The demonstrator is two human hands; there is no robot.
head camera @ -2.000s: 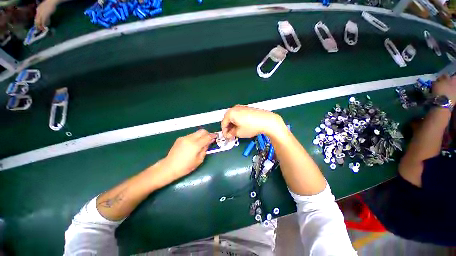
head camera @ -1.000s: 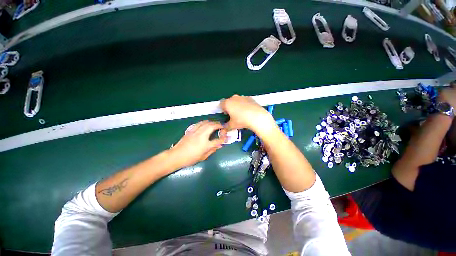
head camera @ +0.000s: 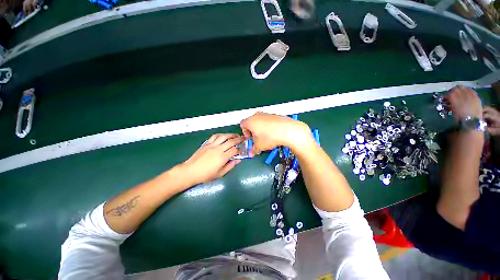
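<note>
My left hand (head camera: 211, 157) holds a white housing (head camera: 240, 155) on the green bench beside the belt edge, covering most of it. My right hand (head camera: 268, 133) is at the housing's right end, its fingers bent down onto it. A bright blue part (head camera: 249, 147) shows at that end, between my hands; whether the right fingers grip it or the housing is hidden. Loose blue batteries (head camera: 271, 156) lie beside and partly under my right wrist. Dark wired board assemblies (head camera: 283, 178) trail from them towards me, with small white discs (head camera: 289, 232) at the near end.
A pale rail (head camera: 181, 127) separates the bench from the green belt, which carries spaced housings (head camera: 270, 59). A heap of wired parts (head camera: 386, 143) lies to the right. Another worker's hand (head camera: 465, 104) is beyond it. Red stool (head camera: 392, 232) at lower right.
Belt housings have moved left, and one with a blue end now shows at the top. Blue now shows between my hands, which stay together. The neighbouring worker's arm has shifted left.
</note>
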